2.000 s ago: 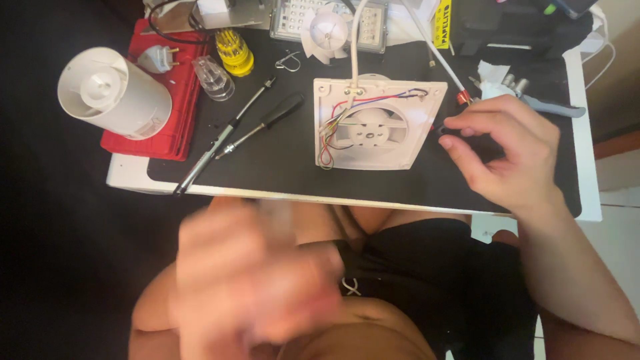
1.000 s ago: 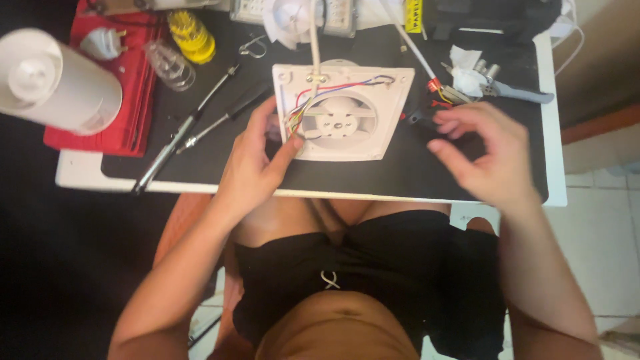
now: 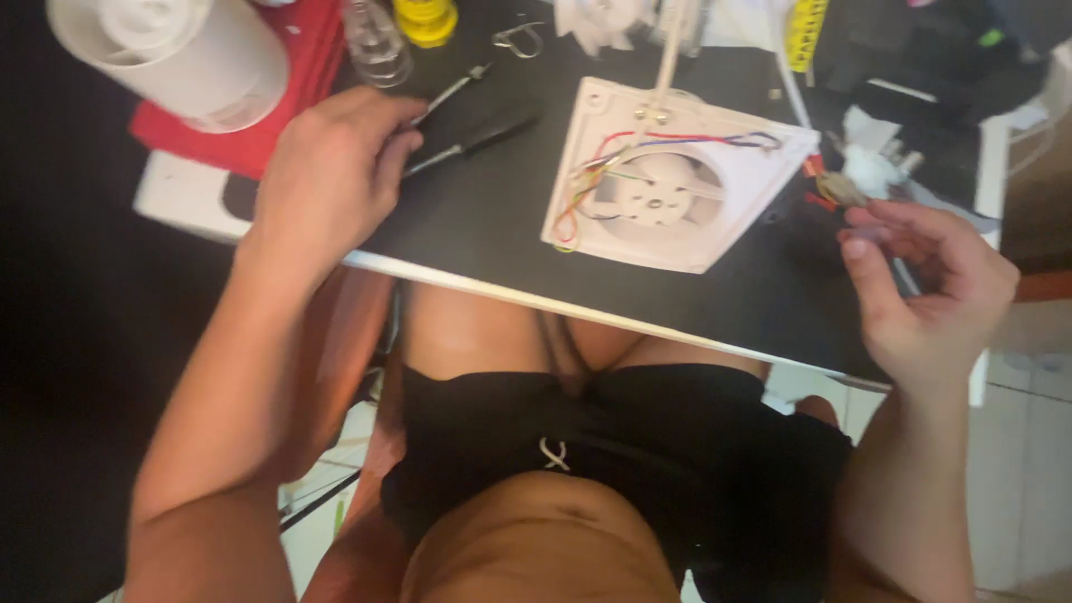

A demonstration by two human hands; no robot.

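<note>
A square white plastic fan housing [image 3: 712, 239] lies on the black mat, its round fan hub and thin coloured wires facing up and a white cable running from its top edge. To its left my left hand [image 3: 335, 159] has its fingertips at a slim metal screwdriver-like tool [image 3: 452, 94]; whether it grips the tool is unclear. A second tool with a dark handle [image 3: 500, 132] lies beside it. My right hand [image 3: 938, 285] is at the right of the mat, thumb and fingers bent near the wires of a second white cable [image 3: 791, 79]; what lies between the fingertips is blurred.
A white cylindrical appliance part [image 3: 201, 75] stands on a red case [image 3: 188, 151] at the upper left. Near it are a clear plastic piece [image 3: 377, 46] and a yellow container [image 3: 425, 18]. A white fan wheel [image 3: 599, 18] is at the back; pliers and crumpled tissue [image 3: 871, 151] lie right.
My left hand has let go of the fan housing's left side and moved left to the slim tools. My right hand has moved away from the housing, and the dark item near its fingertips no longer shows.
</note>
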